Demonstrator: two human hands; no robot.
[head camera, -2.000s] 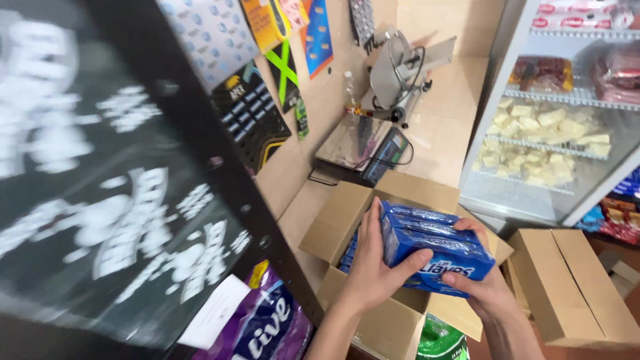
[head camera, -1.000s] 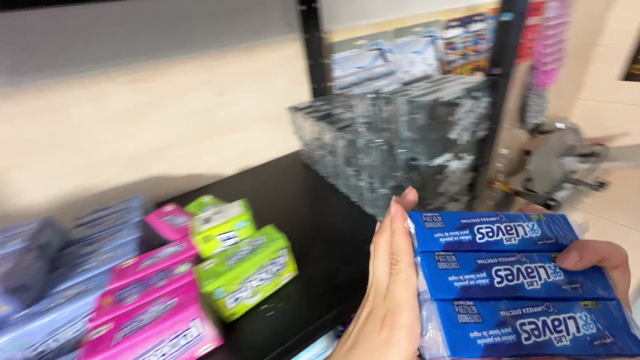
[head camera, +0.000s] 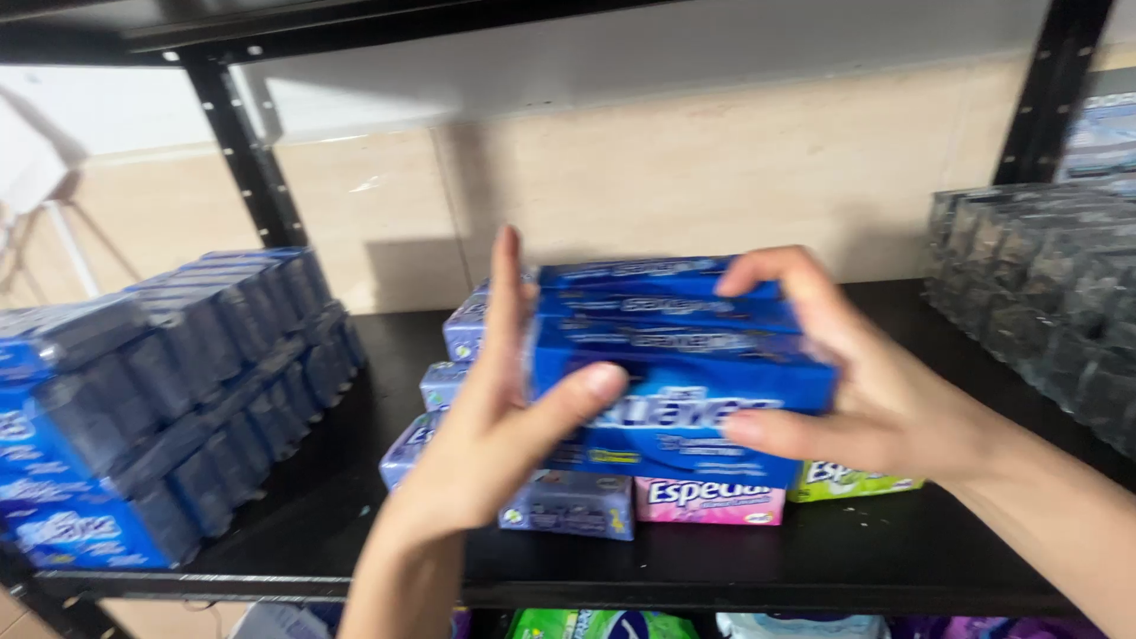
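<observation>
Three blue wrapped packs of Las Llaves laundry soap (head camera: 674, 355), pressed together as one block, are held between my two hands above a black metal shelf. My left hand (head camera: 497, 399) is flat against the block's left end, its thumb across the front face. At the right end, my right hand (head camera: 843, 382) grips with fingers over the top and thumb on the front. Behind and below the block, partly hidden by it, are lavender soap packs (head camera: 568, 506), a pink pack (head camera: 710, 501) and a green pack (head camera: 856, 479).
Stacked blue soap packs (head camera: 177, 382) stand at the left of the shelf. Dark wrapped packs (head camera: 1047, 275) fill its right side. Black uprights (head camera: 240, 151) and the shelf's front edge (head camera: 577, 590) frame the space. Green and other bags (head camera: 603, 624) lie below.
The view has swung from an open carton and a slicer to the shelf. The soap packs stay in both hands and are now over the shelf, left of the dark packs.
</observation>
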